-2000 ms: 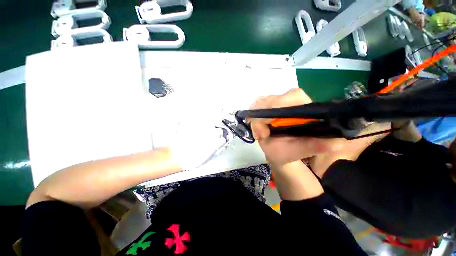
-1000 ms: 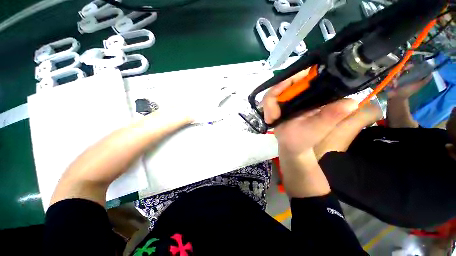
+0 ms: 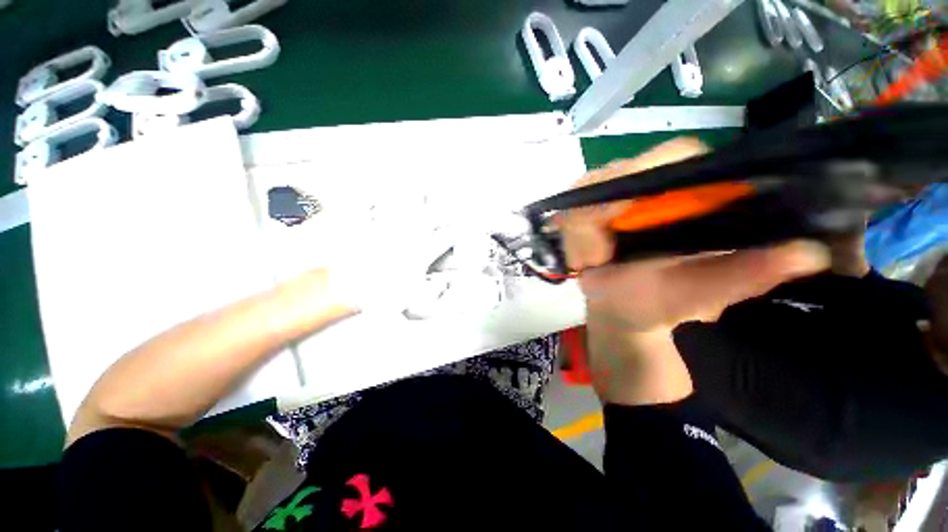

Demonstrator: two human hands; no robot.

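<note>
My right hand (image 3: pixel 634 249) is closed around the suspended power screwdriver (image 3: pixel 728 213), a black body with an orange section. Its tip (image 3: pixel 535 244) points left over the white work board (image 3: pixel 364 358). My left hand (image 3: pixel 400 275), in a white glove, lies on the board left of the tip. The glove is overexposed and blends with the board. A white part with thin dark outlines seems to lie at its fingers, but I cannot make out its shape or the grip. A dark grey clump (image 3: pixel 292 205), perhaps screws, lies on the board.
White loop-shaped housings (image 3: pixel 224 52) lie on the green belt (image 3: pixel 395 62) at the upper left, some stacked. More housings (image 3: pixel 548 57) lie beyond the pale metal post (image 3: pixel 655 62). A neighbouring person's black sleeve (image 3: pixel 800 364) is close at the right.
Since one second ago the screwdriver has tilted from a steep slant to nearly level, with my right hand still around it. My left forearm sits lower and further left in the picture.
</note>
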